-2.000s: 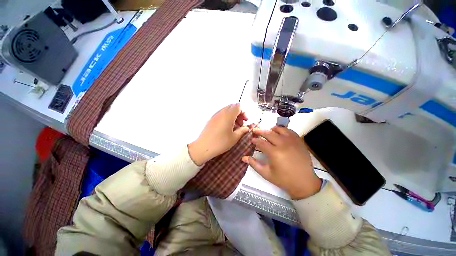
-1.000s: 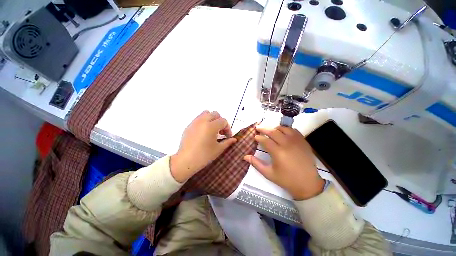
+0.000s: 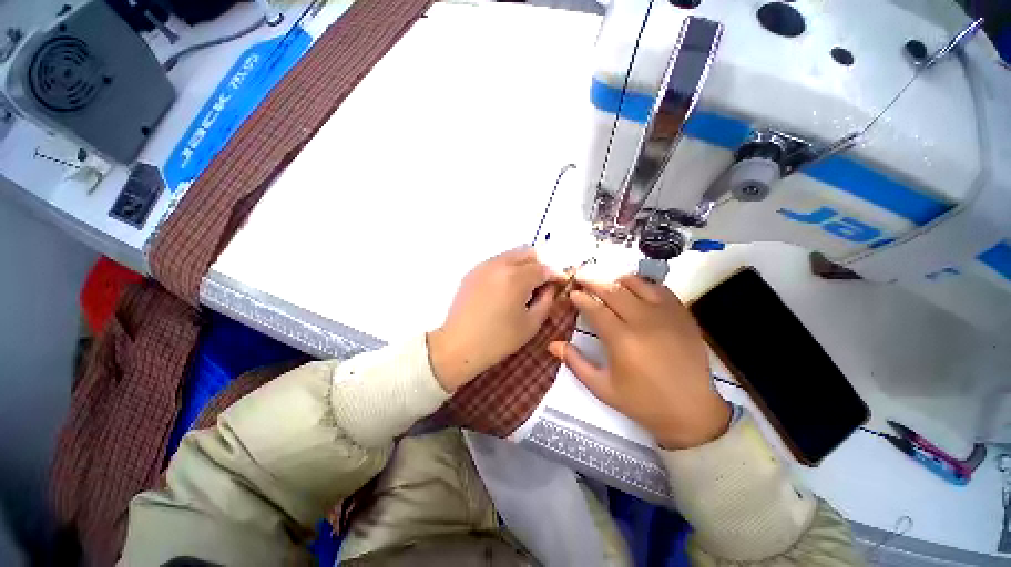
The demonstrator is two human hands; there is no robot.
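A reddish-brown checked fabric strip (image 3: 514,379) lies over the table's front edge, its pointed end up between my hands, just in front of the presser foot and needle (image 3: 616,230). My left hand (image 3: 493,318) pinches the strip's left edge near the tip. My right hand (image 3: 652,352) holds the tip from the right, thumb and fingers on the cloth. The fingertips of both hands are close together at the tip, and the exact grip is partly hidden. A white piece (image 3: 532,487) hangs below the table edge under the strip.
The white sewing machine head (image 3: 776,122) stands at upper right. A smartphone (image 3: 780,366) and thread snips (image 3: 938,452) lie right of my right hand. A spare checked strip (image 3: 277,122) drapes across the table at left. A second machine's grey motor housing (image 3: 87,75) is at far left.
My left hand moved left, opening out the strip's edge, then came back right and up to the tip. My right hand stayed at the tip. The view has shifted slightly.
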